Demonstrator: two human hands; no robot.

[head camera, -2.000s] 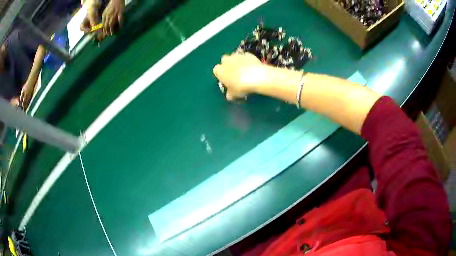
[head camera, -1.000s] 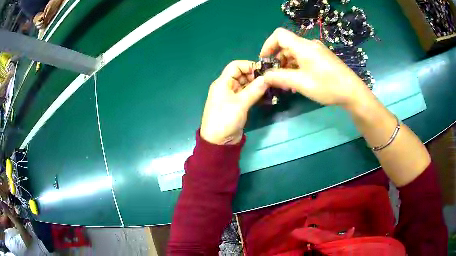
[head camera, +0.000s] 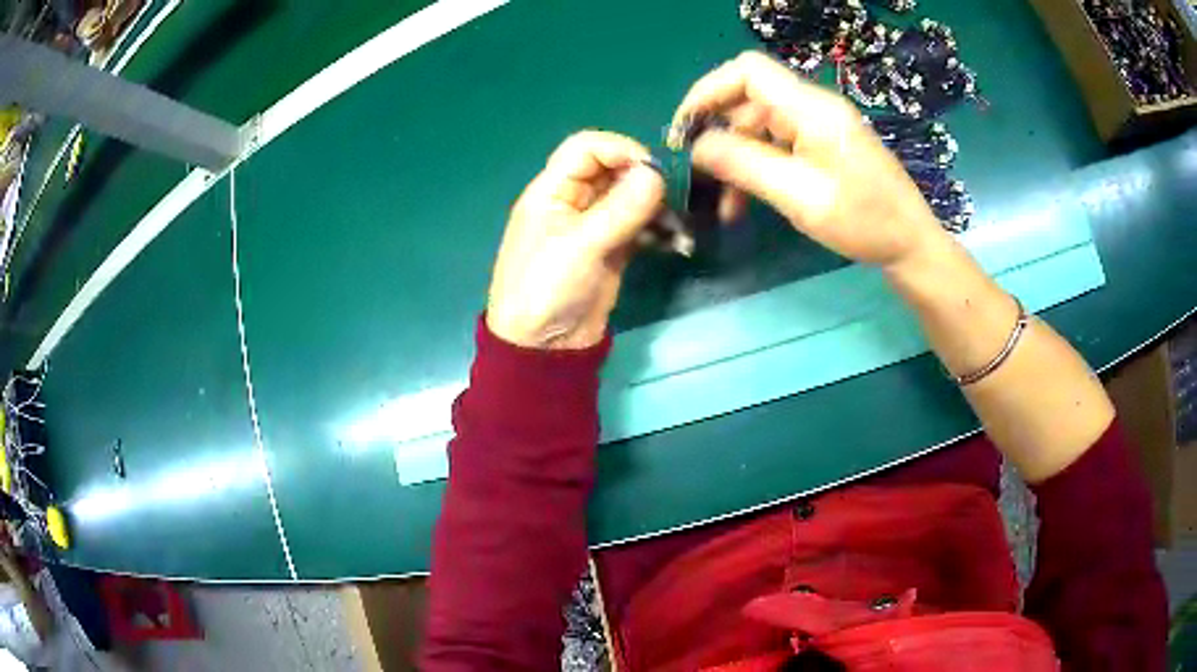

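My left hand (head camera: 571, 236) is raised over the green bench at the centre, its thumb and fingers pinched on a small dark part (head camera: 673, 234) with a pale end. My right hand (head camera: 814, 164) is just right of it, its fingertips closed on another small black piece (head camera: 702, 127). The two hands are a short gap apart, and the pieces are blurred. Whether they are joined cannot be told. A pile of black bundles with bright ends (head camera: 919, 66) lies on the bench at the upper right, partly behind my right hand.
A pale turquoise strip (head camera: 761, 348) lies along the near bench edge. An open cardboard box (head camera: 1116, 112) of dark pieces stands at the upper right. A grey post (head camera: 131, 105) crosses the upper left. A yellow item (head camera: 58, 528) lies at the far left. Cartons are below the bench.
My right hand left the pile and met my left hand, which came into view, at the centre. Since a second ago the hands have drawn slightly apart. The view has shifted.
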